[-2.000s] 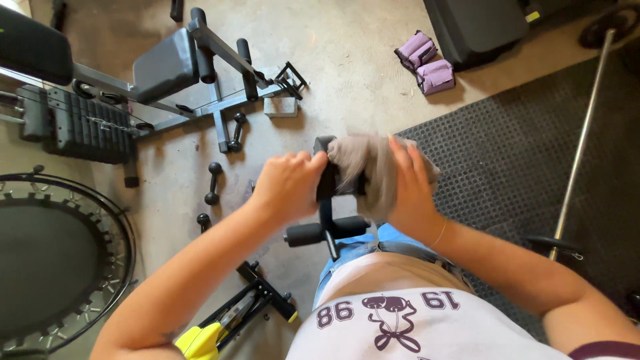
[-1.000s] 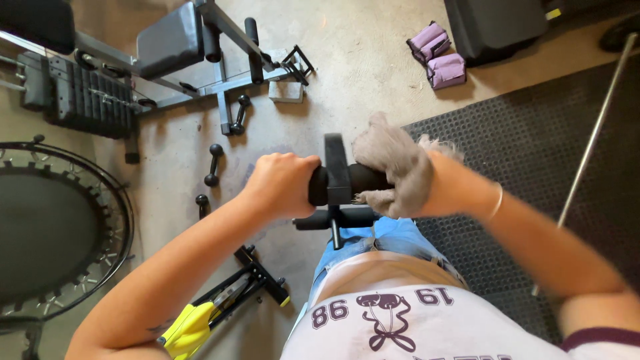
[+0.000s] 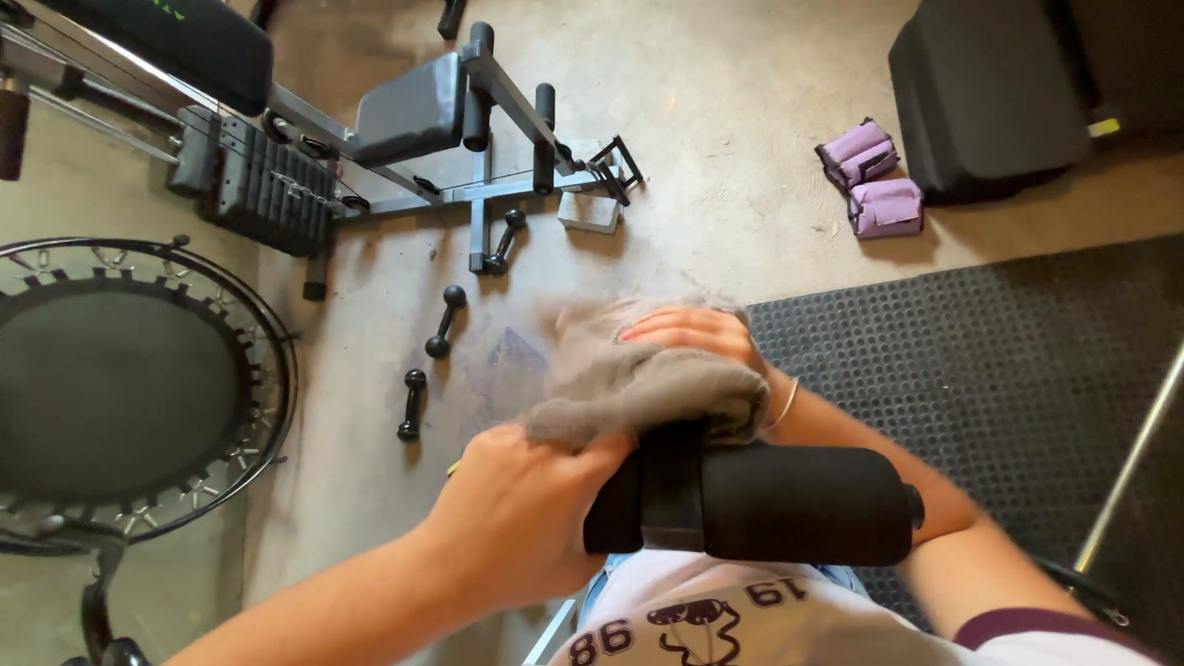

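Note:
A black foam roller pad (image 3: pixel 805 504) on a dark bar is close in front of my body. My left hand (image 3: pixel 518 513) grips its left end, fingers wrapped round the foam. A grey-brown cloth (image 3: pixel 657 393), blurred at its far edge, is bunched under my right hand (image 3: pixel 694 333), which holds it against the far side of the bar, just beyond the foam. The cloth touches the area by my left thumb. The cloth hides part of the bar and of my right fingers.
Small black dumbbells (image 3: pixel 447 321) lie on the concrete floor. A weight machine (image 3: pixel 412 106) stands at upper left, a mini trampoline (image 3: pixel 120 379) at left. Purple ankle weights (image 3: pixel 885 206) lie near a black padded bench (image 3: pixel 990 102). A barbell (image 3: pixel 1133 458) rests over the black rubber mat (image 3: pixel 962 370).
The foam roller appears larger and lower in view. My right hand with the cloth has moved from the right of the bar to its far side. My left hand still grips the foam.

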